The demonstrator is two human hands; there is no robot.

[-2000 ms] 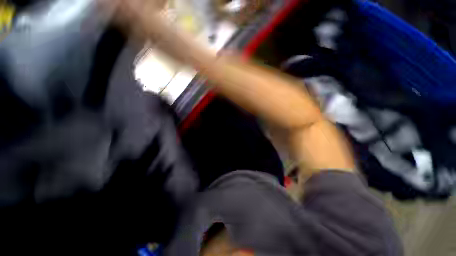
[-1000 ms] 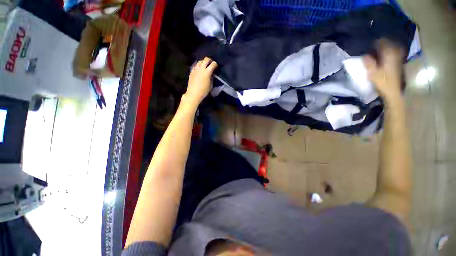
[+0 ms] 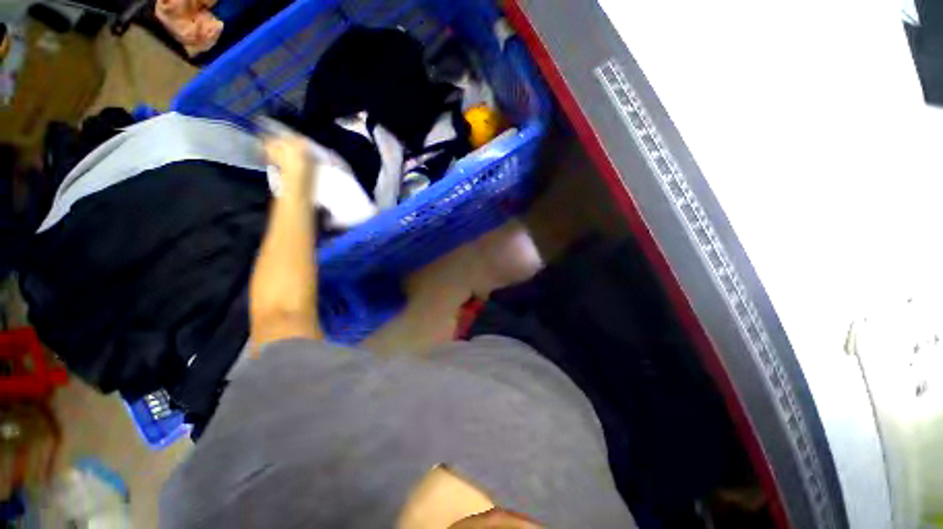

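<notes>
My left hand [image 3: 290,155] is blurred, over the near left part of a blue plastic basket [image 3: 414,222]. A pale grey-white cloth piece [image 3: 336,191] lies beside and under it, over the basket rim. Whether my fingers grip it cannot be told. Black and pale garment pieces [image 3: 367,88] lie inside the basket. Left of my hand a large black garment pile [image 3: 145,258] with a wide grey band [image 3: 155,145] hangs over another blue crate [image 3: 155,418]. My right hand is out of the picture.
The white machine table [image 3: 744,134] with its measuring scale [image 3: 703,232] and red edge runs down the right. A yellow object [image 3: 481,124] sits in the basket. A red crate [image 3: 31,362] stands at the far left. Dark cloth lies over my lap.
The view has swung from the striped garment to the baskets, and the table now shows at right instead of left. My right hand has left the picture. My left hand is now at the basket.
</notes>
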